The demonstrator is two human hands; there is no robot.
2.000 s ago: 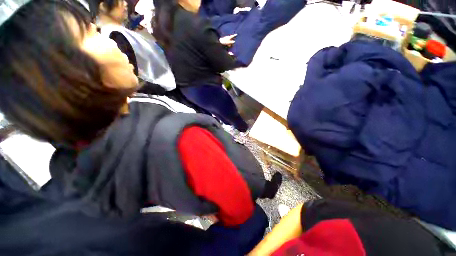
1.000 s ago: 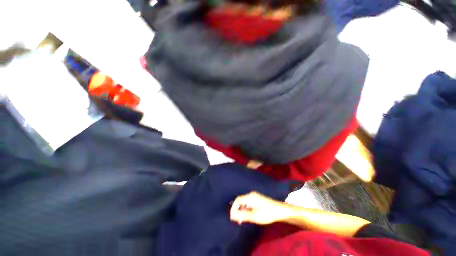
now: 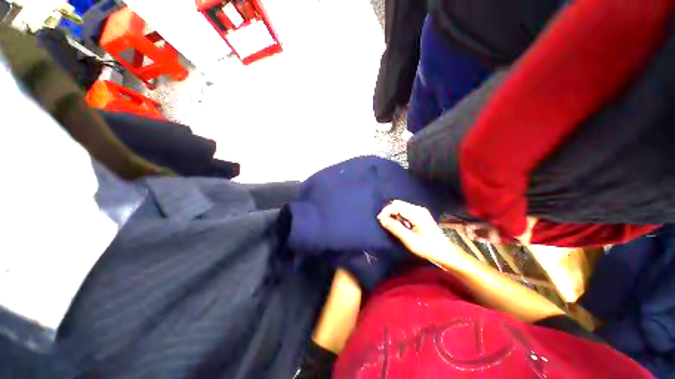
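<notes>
A plain navy garment [image 3: 340, 203] lies bunched over my lap. A small white crossed thread mark [image 3: 369, 257] shows on its lower part. My right hand [image 3: 408, 224] is over the garment's right side, fingers curled round a small dark object too small to name. My left forearm [image 3: 340, 307] rises from the bottom edge and goes under the navy cloth, which hides the hand. Dark grey-blue cloth [image 3: 192, 266] spreads at the left, against the navy garment.
A person in a grey vest with red sleeves [image 3: 503, 141] is close at the right. Red-orange stools [image 3: 140, 48] and a red frame-like item [image 3: 244, 29] are on the pale floor. A white surface [image 3: 44, 200] lies at the left. More navy cloth [image 3: 629, 289] is at the lower right.
The view has swung down and left. The person in the grey vest now shows at the right. My left forearm has come into view. My right hand remains over the navy garment.
</notes>
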